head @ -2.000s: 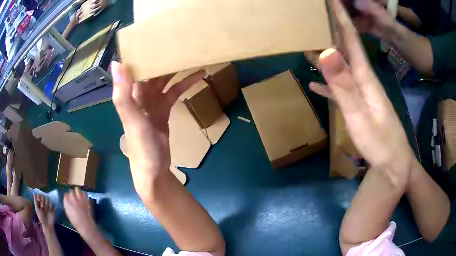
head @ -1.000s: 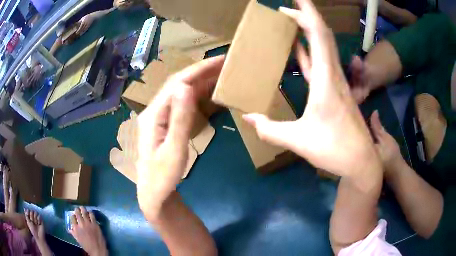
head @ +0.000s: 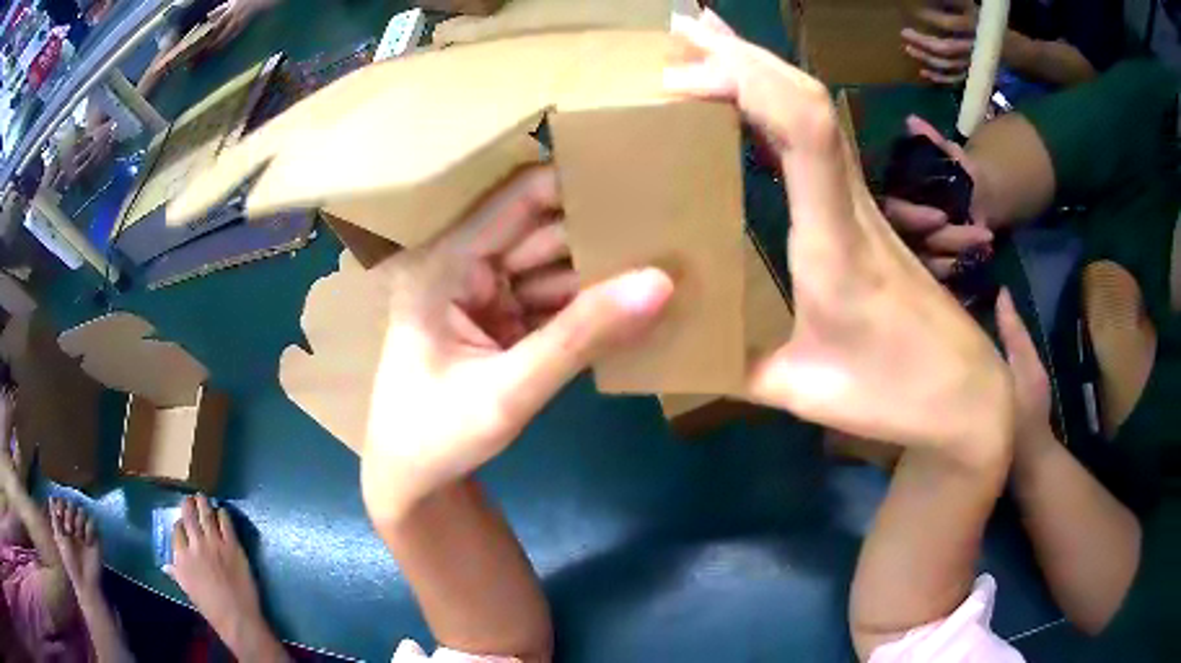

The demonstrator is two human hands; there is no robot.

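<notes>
A brown mailer box (head: pixel 661 220) is held up in both hands above the bench, with a narrow panel facing me. Its large lid flap (head: pixel 427 123) with notched, rounded edges extends to the left, slightly blurred. My left hand (head: pixel 479 337) grips the box from the left, its thumb on the narrow panel and its fingers partly hidden behind. My right hand (head: pixel 842 259) holds the right side, fingers at the top edge and thumb near the lower right corner. The far side of the box is hidden.
A flat die-cut blank (head: pixel 339 343) lies behind my left hand. A closed box (head: pixel 710 412) lies behind the held box. A small open box (head: pixel 166 434) and another person's hand (head: pixel 214 563) are at left. A grey case (head: pixel 194 168) is upper left. People's hands are close at right (head: pixel 939 201).
The held box has turned, and its notched lid flap now shows extending left. My left thumb has come onto the narrow panel. The neighbour's hand at right now holds a dark item.
</notes>
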